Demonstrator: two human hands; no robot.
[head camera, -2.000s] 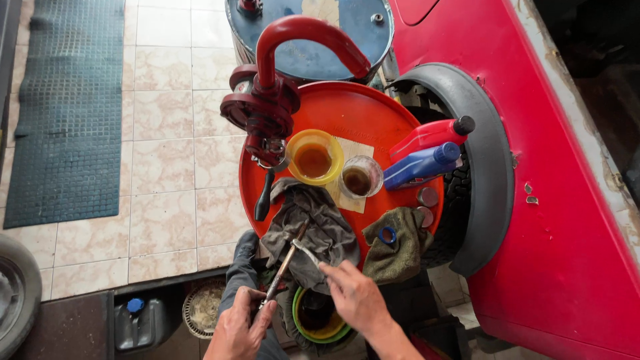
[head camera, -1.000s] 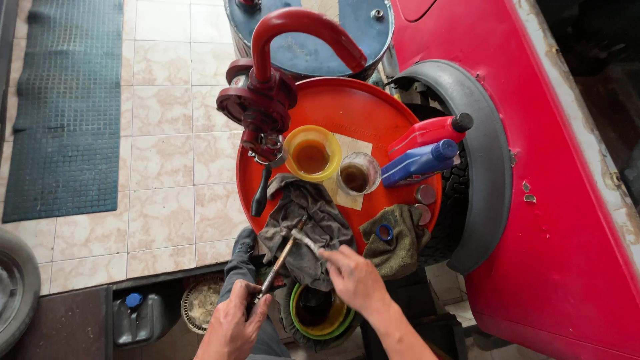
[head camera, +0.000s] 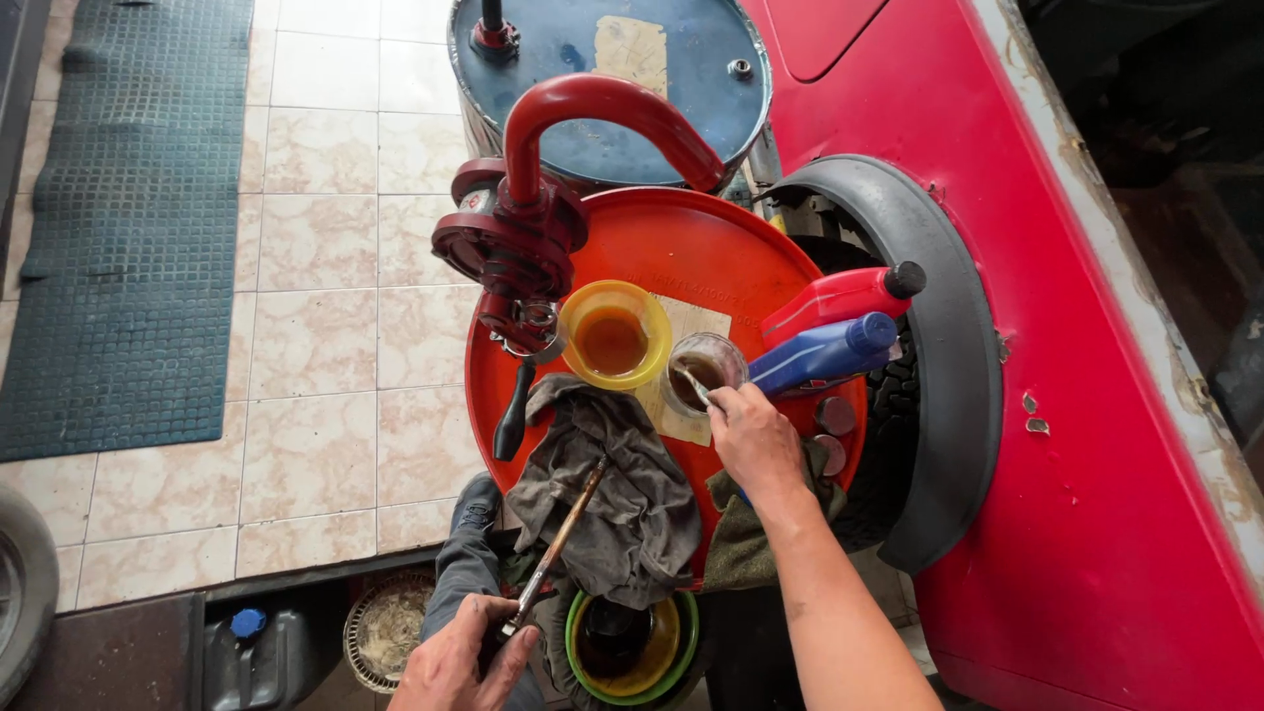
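My left hand (head camera: 469, 652) grips the lower end of a slim metal rod (head camera: 561, 543), its far end over a crumpled dark rag (head camera: 622, 494) on the orange drum lid (head camera: 681, 237). My right hand (head camera: 755, 439) pinches a small light-handled brush (head camera: 696, 383), its tip inside a clear cup of dark liquid (head camera: 709, 360). Left of that cup stands a yellow bowl of amber liquid (head camera: 612, 341). A red bottle (head camera: 834, 301) and a blue bottle (head camera: 815, 357) lean at the right. A green cloth (head camera: 746, 543) lies partly behind my right forearm.
A red hand-crank pump (head camera: 513, 232) rises at the lid's left edge. Behind stands a blue drum (head camera: 681, 89). The red car body (head camera: 1086, 444) and black fender flare (head camera: 938, 375) border the right. Below the lid are nested bowls (head camera: 681, 652) and a black canister (head camera: 257, 657).
My right hand has moved from the rod up and right to the clear cup, with the brush now dipped inside. My left hand still holds the rod near the rag.
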